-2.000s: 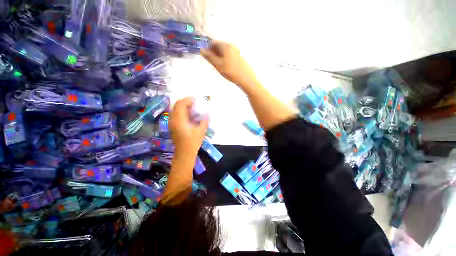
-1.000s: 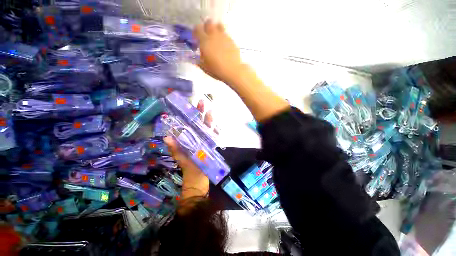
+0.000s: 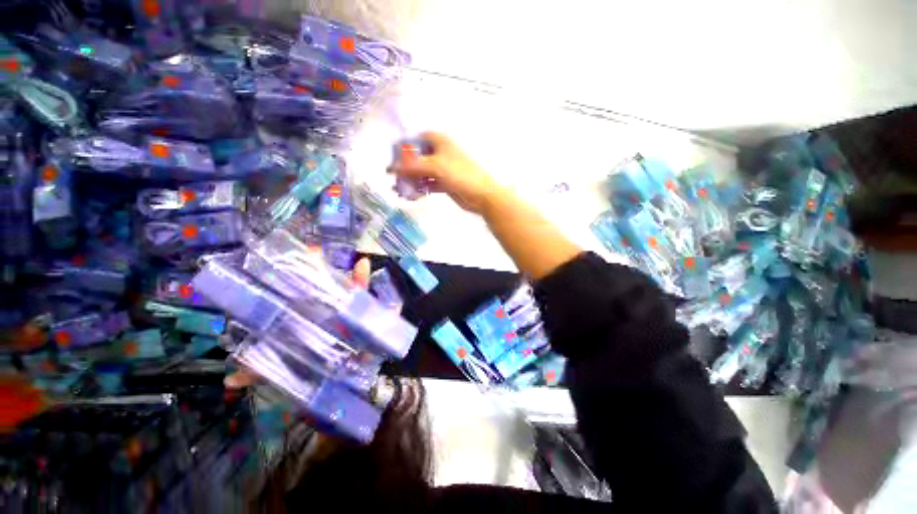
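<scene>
My left hand (image 3: pixel 238 380) is mostly hidden under several lilac cable packs (image 3: pixel 312 331) that it holds at the lower left; only some fingertips show at their edges. My right hand (image 3: pixel 447 173) pinches a small lilac pack (image 3: pixel 410 166) with an orange sticker above the white table; it is slightly blurred. A large heap of lilac cable packs (image 3: pixel 191 216) lies to the left, with a few teal packs (image 3: pixel 307 186) among them. Other teal packs (image 3: pixel 498 331) lie in a row on the dark strip in front of me.
A heap of teal packs (image 3: pixel 744 261) lies at the right end of the white table (image 3: pixel 523 131). Dark items (image 3: pixel 568 457) show below the table edge. A crumpled whitish plastic bag (image 3: pixel 885 402) is at the lower right. Something orange (image 3: pixel 20 402) is at the far left.
My left hand now holds a bundle of several lilac packs, lower and further left than before. My right hand has moved down from the heap's top edge, with a lilac pack in its fingers.
</scene>
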